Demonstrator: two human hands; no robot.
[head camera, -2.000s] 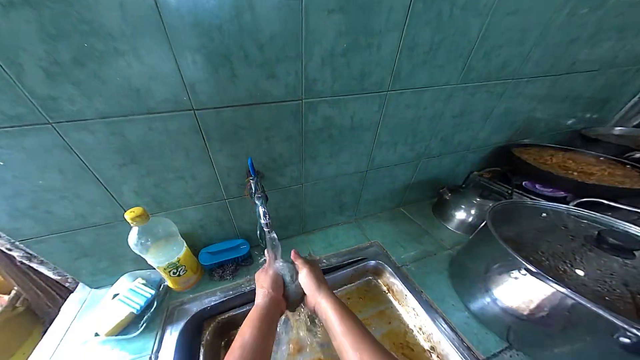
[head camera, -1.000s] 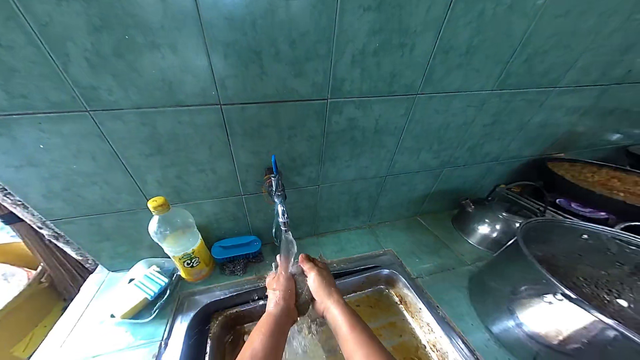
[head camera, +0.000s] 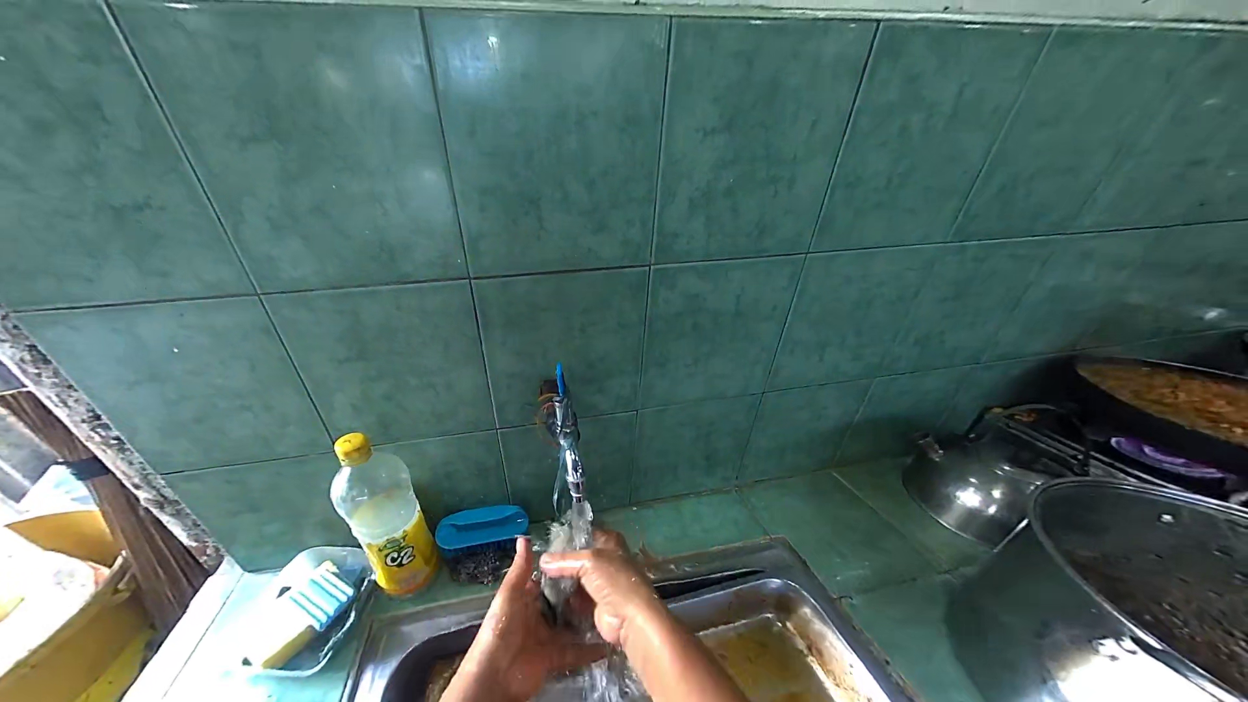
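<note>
Water runs from a wall faucet (head camera: 565, 439) with a blue lever onto both hands above a steel sink (head camera: 780, 565). My left hand (head camera: 522, 624) is turned palm inward, thumb up, at the left of the stream. Opposite it, my right hand (head camera: 604, 585) has its fingers bent across the stream. A small greyish thing, blurred by the splashing water, is between the hands; which hand grips it is unclear. Below, a tray or pan (head camera: 770, 653) with brownish, greasy liquid lies in the sink.
Left of the faucet stand a yellow-capped plastic bottle (head camera: 385, 517), a blue-handled scrub brush (head camera: 483, 531) and a dish (head camera: 317, 658) with a sponge and a light blue brush. On the right are a steel kettle (head camera: 965, 487), a large glass-lidded pot (head camera: 1014, 604) and a pan of food (head camera: 1170, 390).
The hands were cupped close together around the greyish thing; now they are farther apart, with the fingers of my right hand over the stream. The view has tilted up.
</note>
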